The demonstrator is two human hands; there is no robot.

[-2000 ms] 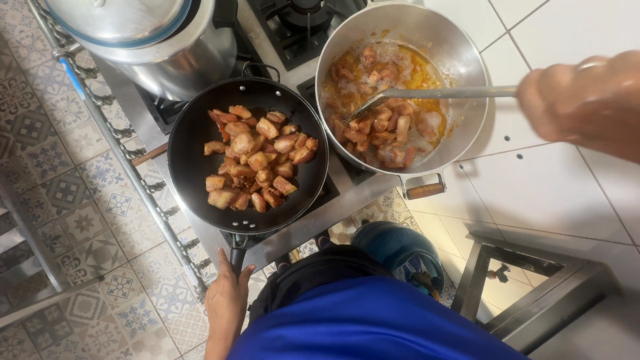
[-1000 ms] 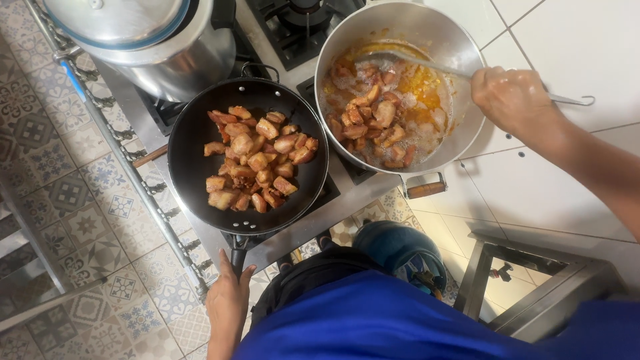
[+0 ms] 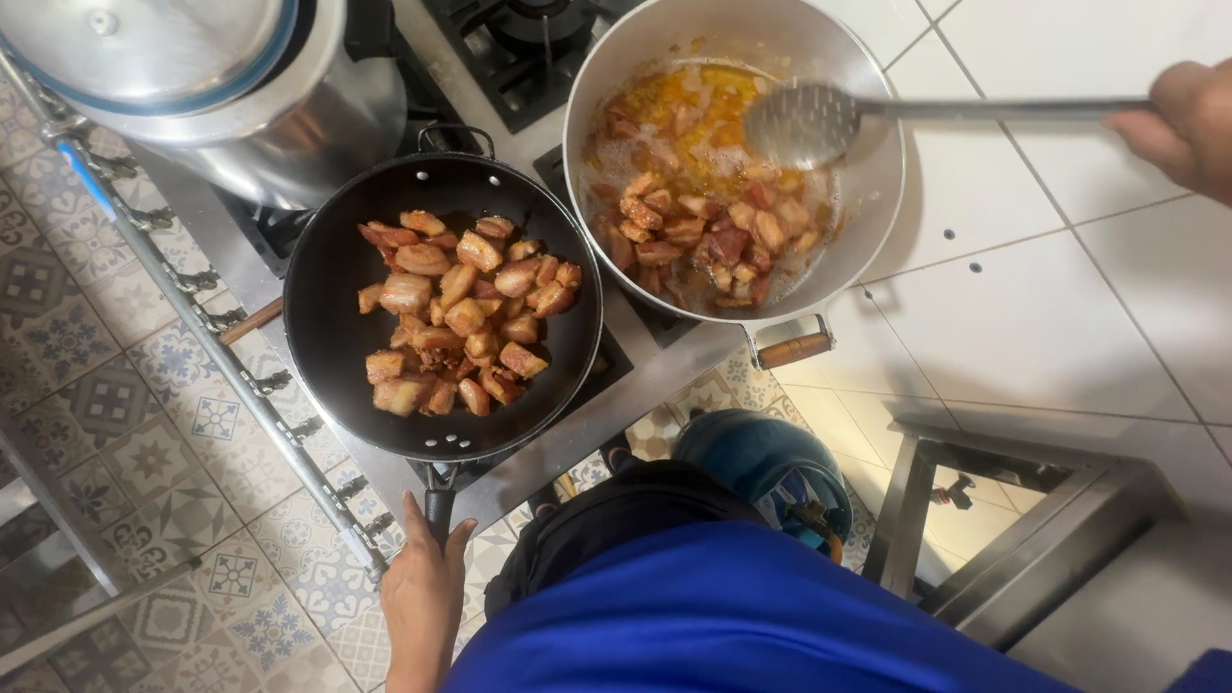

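Note:
My left hand (image 3: 428, 577) is at the black handle of a dark frying pan (image 3: 332, 289), its fingers around the handle's end. Browned meat chunks (image 3: 462, 313) lie heaped in this pan. At the right edge my right hand (image 3: 1189, 125), partly cut off, grips the long handle of a metal skimmer (image 3: 808, 125). The skimmer's perforated bowl, slightly blurred, is over the large aluminium pot (image 3: 871, 231). Inside that pot, meat pieces (image 3: 722, 231) are piled in the near part, with bubbling orange-yellow fat (image 3: 693, 106) beyond and around them.
A large metal pot with a lid (image 3: 279, 115) stands at the upper left. Under the pans is a gas stove (image 3: 231, 260) with knobs along a front rail (image 3: 226, 351). A blue gas cylinder (image 3: 751, 448) stands below, beside a metal frame (image 3: 1059, 539). White wall tiles (image 3: 1088, 318) border the right pot.
My right hand has moved right, toward the view's edge, with the skimmer. The skimmer's bowl, down among the pot's contents before, now shows uncovered above them. My left hand stays at the pan handle.

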